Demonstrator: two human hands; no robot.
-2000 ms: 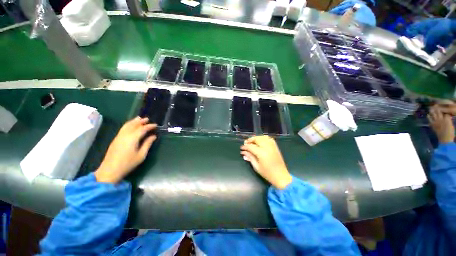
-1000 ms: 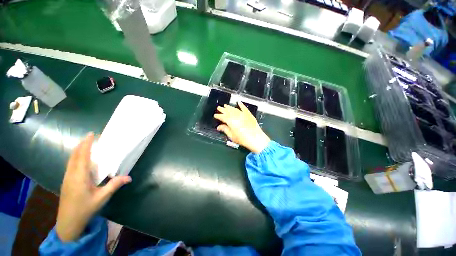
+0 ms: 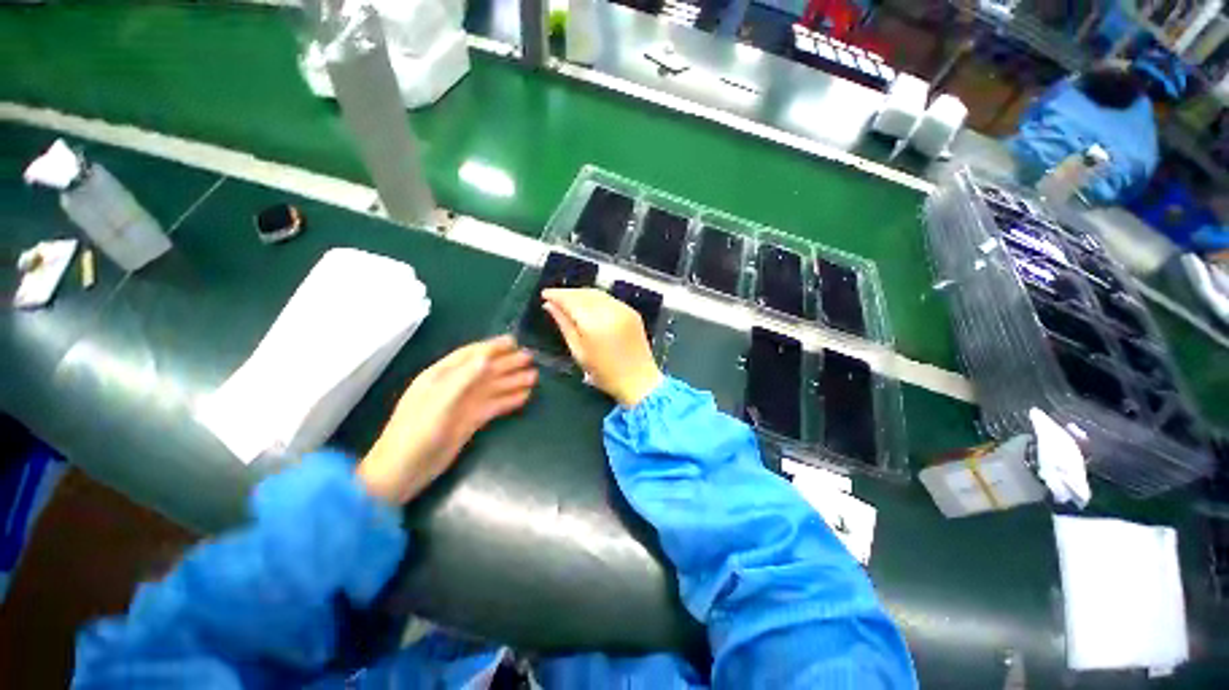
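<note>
A clear blister tray [image 3: 883, 404] holds black screens in two rows; one front-row pocket holds no black screen. My right hand [image 3: 600, 337] is over the tray's front left end, fingers bent together at the leftmost front screen [image 3: 563, 276]; whether it grips anything is hidden. My left hand [image 3: 456, 402] is just left of the tray's front left corner, above the bench, fingers extended and nothing seen in it. The thick stack of white film sheets [image 3: 324, 353] lies on the bench left of my left hand.
Stacked blister trays [image 3: 1065, 310] stand at right. A bottle with yellow band and white wipe [image 3: 984, 479] and a paper sheet [image 3: 1121, 590] lie nearer. White cards [image 3: 836, 506] lie before the tray. Another bottle [image 3: 115, 218] and small black device [image 3: 279, 223] are left. A metal post [image 3: 384, 135] rises behind.
My left hand has moved right from the white stack towards the tray. My right hand stays at the front left screens, its fingers now drawn together. The view has shifted slightly.
</note>
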